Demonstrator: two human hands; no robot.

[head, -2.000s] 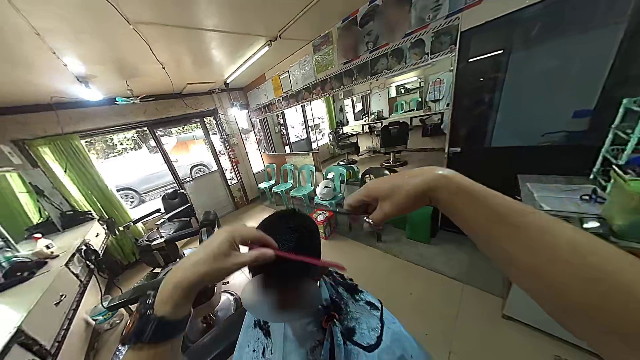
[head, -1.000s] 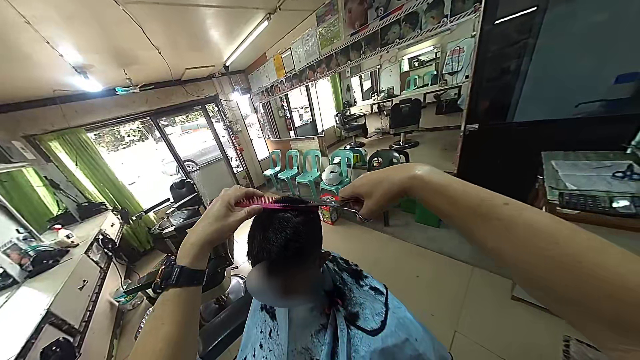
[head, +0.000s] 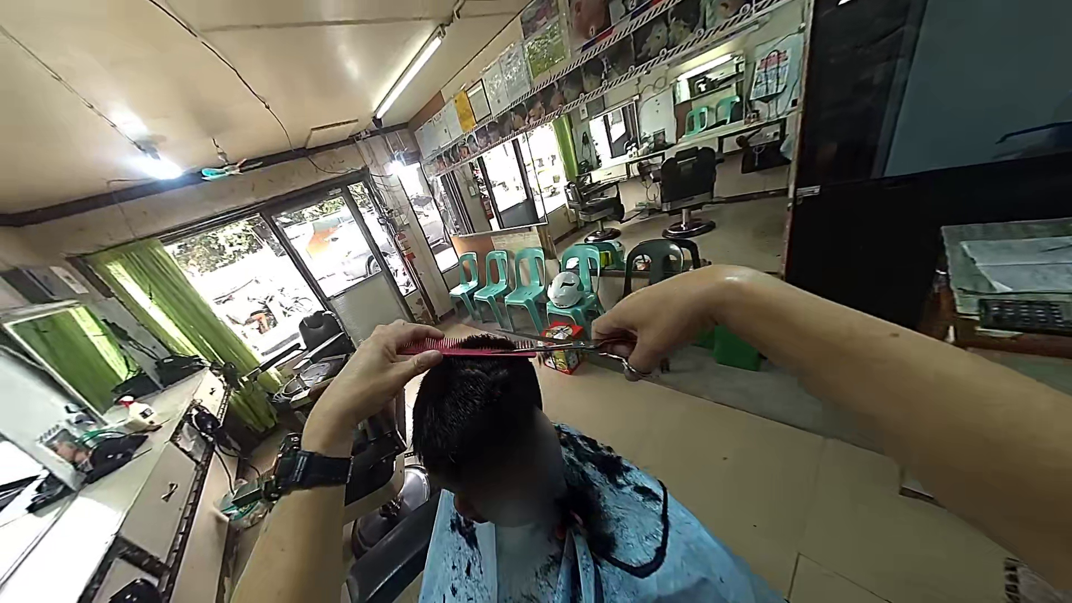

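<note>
My left hand (head: pixel 381 364), with a dark watch on its wrist, grips a pink comb (head: pixel 469 347) that lies across the top of a seated person's dark hair (head: pixel 473 402). My right hand (head: pixel 653 322) has its fingers in the handles of metal scissors (head: pixel 578 344). The scissor blades reach left along the comb at the crown; whether they are apart is hard to tell. A light blue cape (head: pixel 653 536) covers the person's shoulders, and cut dark hair is scattered over it.
Left stands a counter (head: pixel 180 402) with drawers, bottles and cords. A black barber chair (head: pixel 322 335) is beyond it. Several green plastic chairs (head: pixel 528 280), one bearing a white helmet (head: pixel 565 289), line the mirrored wall. A table with a calculator (head: pixel 1023 313) stands right.
Two seconds ago my right hand was away from the head and the comb slanted lower across it. Now comb and scissors meet at the crown, as they did one second ago.
</note>
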